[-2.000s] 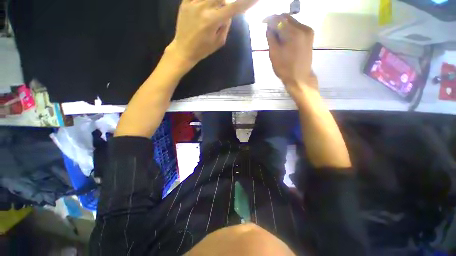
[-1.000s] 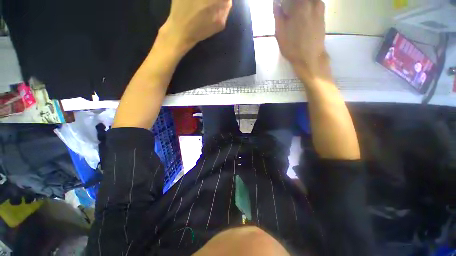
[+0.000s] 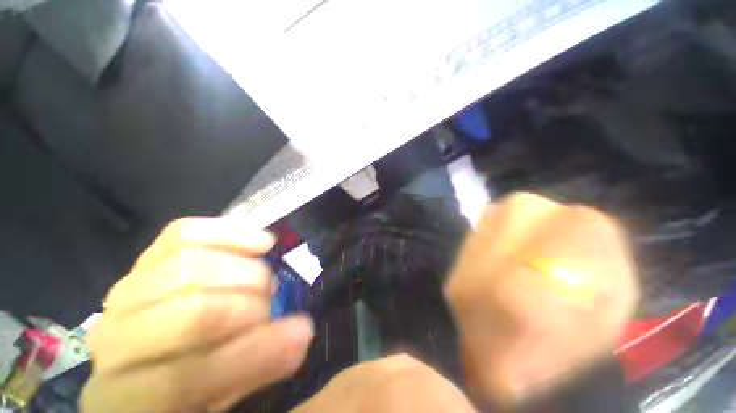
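Note:
The black fabric panels [image 3: 161, 137] lie on the left part of the white sewing table and look greyish under the light. My left hand [image 3: 194, 314] is large and blurred at the lower left, below the cloth, with its fingers curled; nothing shows in it. My right hand [image 3: 545, 294] is a blurred, closed-looking shape close to the camera at the lower right, off the table, with a yellow spot on a finger. Whether either hand holds something is hidden. The needle area is out of view.
The white table [image 3: 363, 137] has a printed ruler along its slanting front edge. A black pile [image 3: 597, 137] is at the right. A red bin [image 3: 658, 343] and a blue bin [image 3: 721, 310] are at the lower right. A blue crate [image 3: 285, 294] is below the table.
The view has tilted and shifted. Both hands have come back from the machine area towards my body. The phone has left the view and the bins at the right have come into it.

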